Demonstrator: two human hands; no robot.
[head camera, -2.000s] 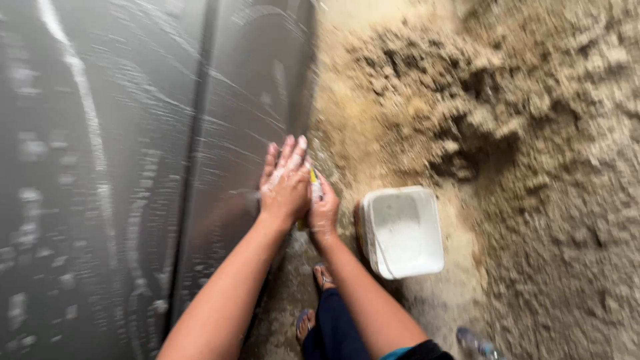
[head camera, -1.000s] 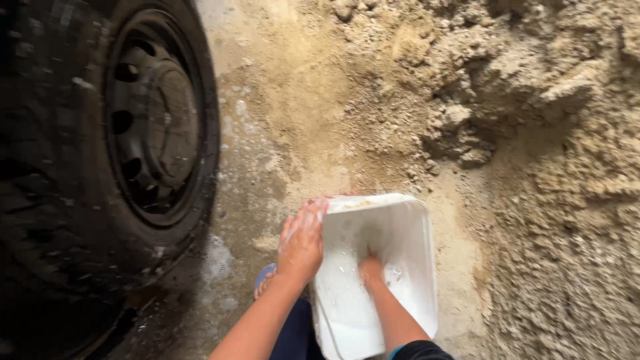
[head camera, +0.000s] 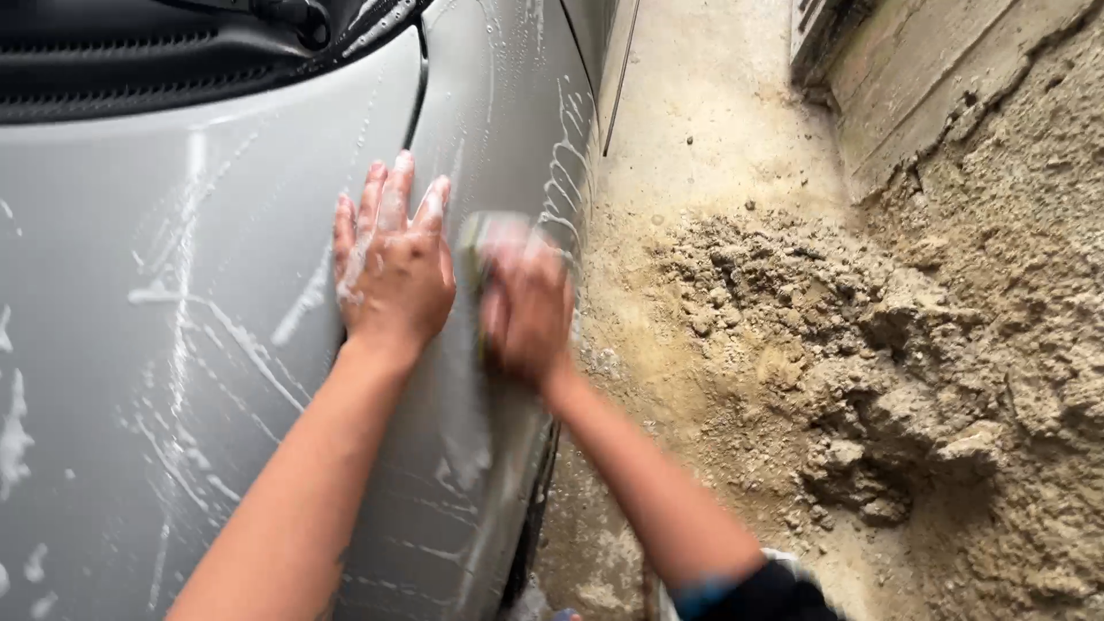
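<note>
My left hand (head camera: 396, 259) lies flat and soapy, fingers spread, on the grey car's hood (head camera: 233, 328) near the seam with the front fender (head camera: 509, 112). To its right, my right hand (head camera: 526, 302) is blurred and presses a sponge (head camera: 476, 267) with a yellowish edge against the fender; the hand hides much of the sponge. Streaks and patches of white suds mark the hood and the fender around both hands.
The black cowl with a wiper arm (head camera: 293, 17) is at the top left. Right of the car runs a concrete floor (head camera: 681, 164), with heaped rubble (head camera: 906, 388) and a rough wall (head camera: 931, 78) beyond. A white bucket's rim (head camera: 780, 556) shows partly behind my right sleeve.
One second ago my right hand was inside the white bucket and my left hand on its rim; now both are on the car. The view has moved from the wheel to the hood.
</note>
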